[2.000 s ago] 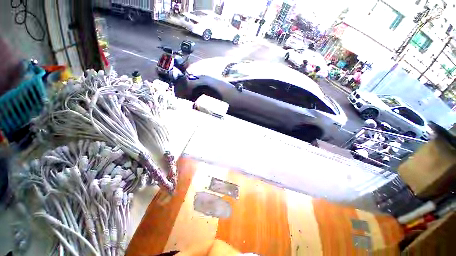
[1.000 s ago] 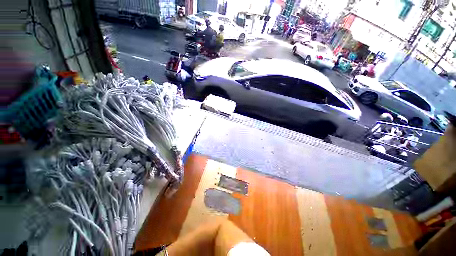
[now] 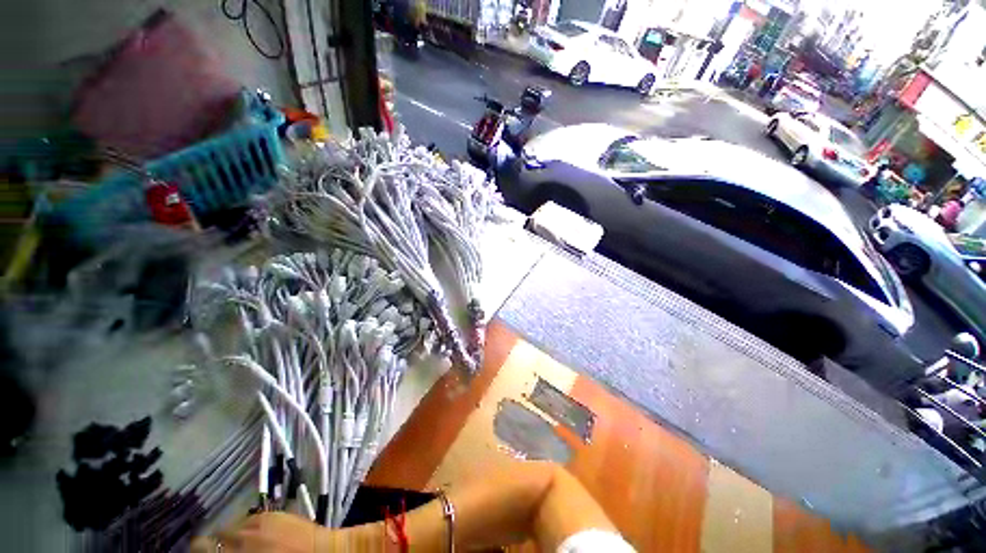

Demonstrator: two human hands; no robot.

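Note:
Light grey cables with pale moulded connectors lie in a fanned bundle (image 3: 346,378) left of centre. A second bundle (image 3: 400,216) lies behind it, its dark wrapped ends pointing toward the orange-striped surface. A heap of small black sleeves (image 3: 106,470) lies at lower left, beside thin dark strands (image 3: 200,486). My right hand (image 3: 270,534) is at the bottom edge by the near bundle's lower ends, partly cut off. Its fingers and any grip are hidden. My forearm, with a red string and a bracelet, reaches in from the right. My left hand is not in view.
A blue basket (image 3: 222,167) with a red tag stands at upper left, a pinkish-red item (image 3: 157,86) behind it. An orange-striped board (image 3: 638,464) is at lower right, with a grey ledge (image 3: 692,367) beyond. A small white box (image 3: 564,227) sits there. Outside are a parked car and a street.
The view has swung left and down, so scene contents sit further right. The black heap and dark strands have come into view. My right forearm and part of the hand now show along the bottom.

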